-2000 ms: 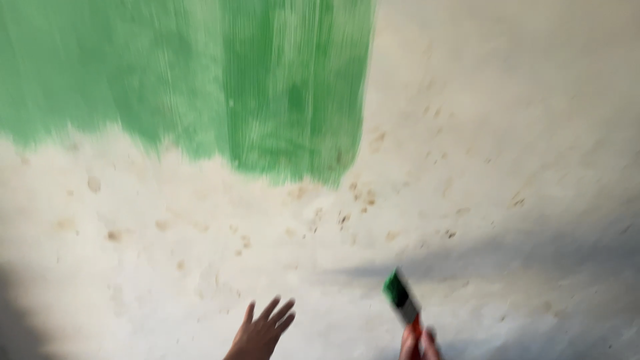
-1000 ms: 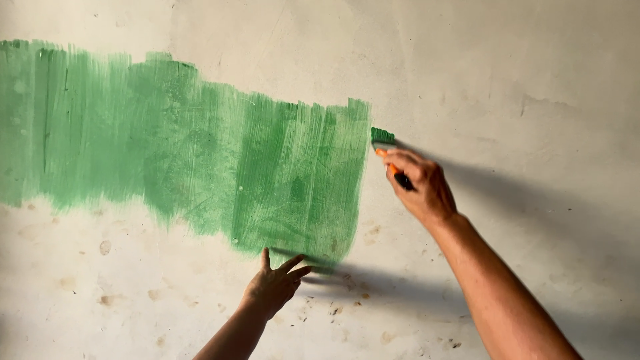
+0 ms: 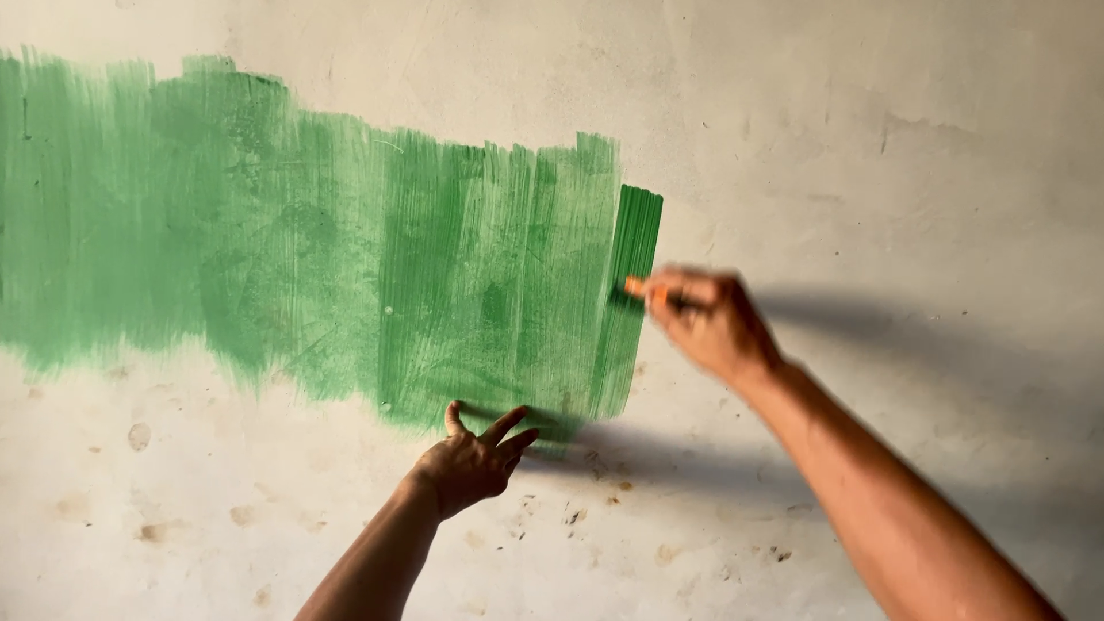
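Observation:
My right hand (image 3: pixel 711 319) is closed on the orange handle of a paintbrush (image 3: pixel 636 286), at the right edge of the green paint (image 3: pixel 483 285) on a pale wall. Motion blurs the brush, and its bristles lie in dark shadow against the wall. A darker, wet-looking stripe of green (image 3: pixel 639 228) runs above and below the brush. Lower down, my left hand (image 3: pixel 474 461) has its fingers spread near the bottom edge of the paint and holds nothing. Whether its fingertips touch the wall I cannot tell.
The pale wall (image 3: pixel 862 172) spreads above, below and to the right of the paint. Brown stains (image 3: pixel 155 532) and small chips mark its lower part. Shadows of both arms fall on it toward the right.
A fresh green stripe now stands at the right edge of the paint, where bare wall showed a second ago. My right hand has moved down along that edge with the brush.

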